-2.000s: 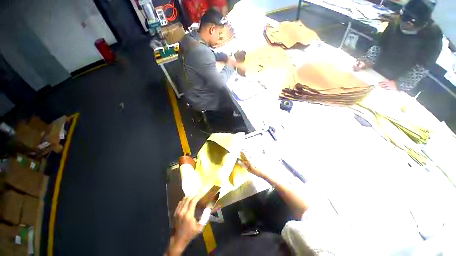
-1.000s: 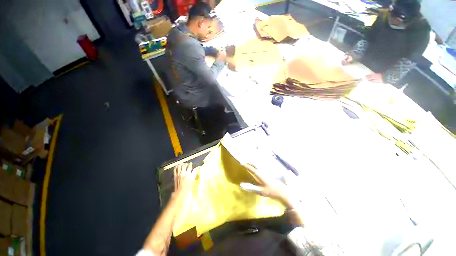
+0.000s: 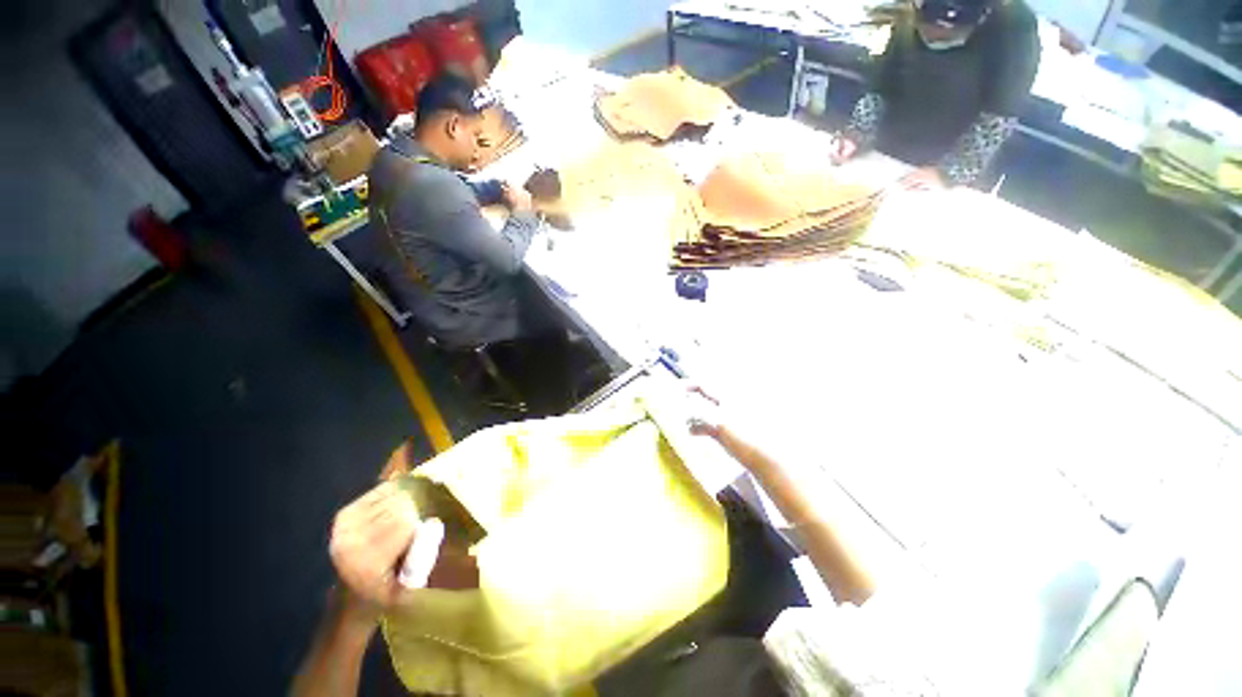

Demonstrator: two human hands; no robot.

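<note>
A bright yellow, floppy part-made body (image 3: 586, 531) is held up in front of me, opened like a pouch, with a brown patch (image 3: 460, 569) at its left opening. My left hand (image 3: 375, 547) grips its left edge; a white cover shows on the thumb. My right hand (image 3: 715, 433) is at its upper right corner, fingers bent at the edge; glare washes out the fingertips. The body hides most of the dark board beneath it.
A long white bench (image 3: 926, 409) runs along the right. It bears fanned brown panels (image 3: 783, 204), a black round spool (image 3: 691, 285) and a pale bar with a black end (image 3: 667, 361). A seated coworker (image 3: 456, 245) is beyond; another person (image 3: 953, 82) stands across the bench.
The yellow body was spread flat over the board and is now lifted and opened. My left hand has moved left and down to its edge. The view has shifted to the right.
</note>
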